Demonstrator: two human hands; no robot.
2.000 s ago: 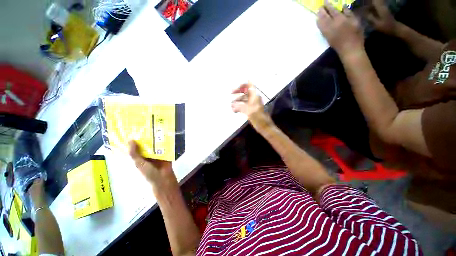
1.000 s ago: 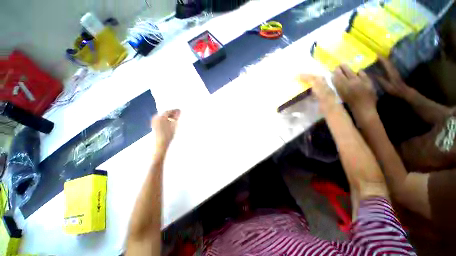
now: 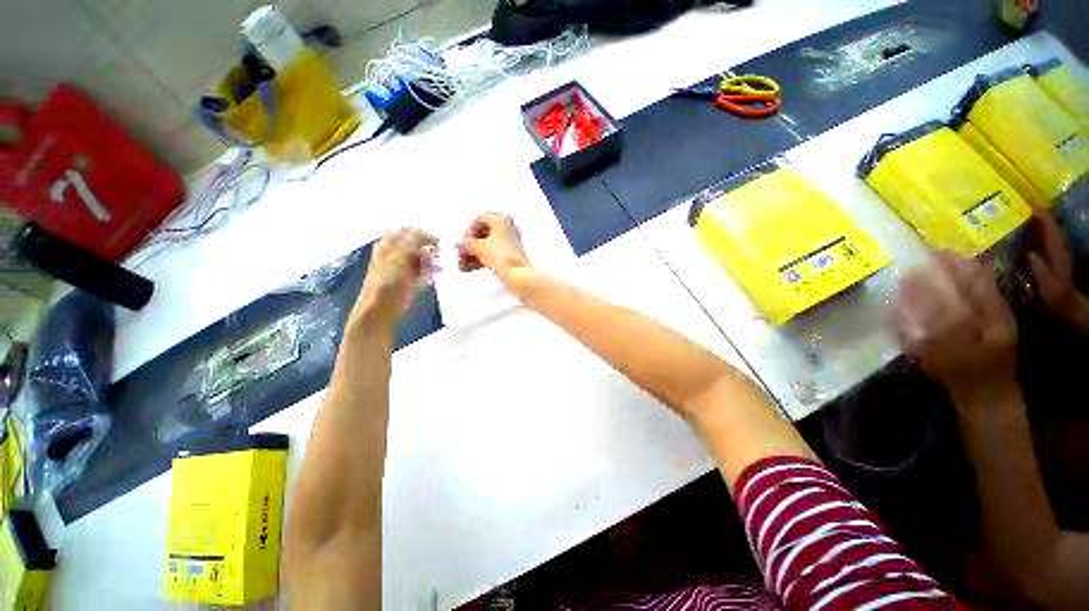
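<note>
My left hand (image 3: 400, 272) is over the middle of the white table (image 3: 537, 418), fingers curled with the fingertips pinched. A small pale bit shows at its fingertips, too blurred to name. My right hand (image 3: 490, 247) is just to its right, fingers also bent together; whether it holds anything cannot be told. The hands are close but apart. A faint white sheet or stack (image 3: 478, 298) lies below them. A yellow hang-tab box (image 3: 782, 245) in clear film lies to the right, label side up. Another yellow box (image 3: 225, 522) stands at the lower left.
A black strip (image 3: 167, 412) bears clear film. At the far side are a black tray (image 3: 585, 153) with red pieces, scissors (image 3: 749, 96) and a white cord bundle (image 3: 412, 74). More yellow boxes (image 3: 949, 189) and a neighbour's hands (image 3: 955, 313) are at right. A red bag (image 3: 96, 173) is far left.
My left hand let go of the bagged yellow box, which now lies at right. My right hand went to the right with it, then came back beside my left hand. The view has shifted.
</note>
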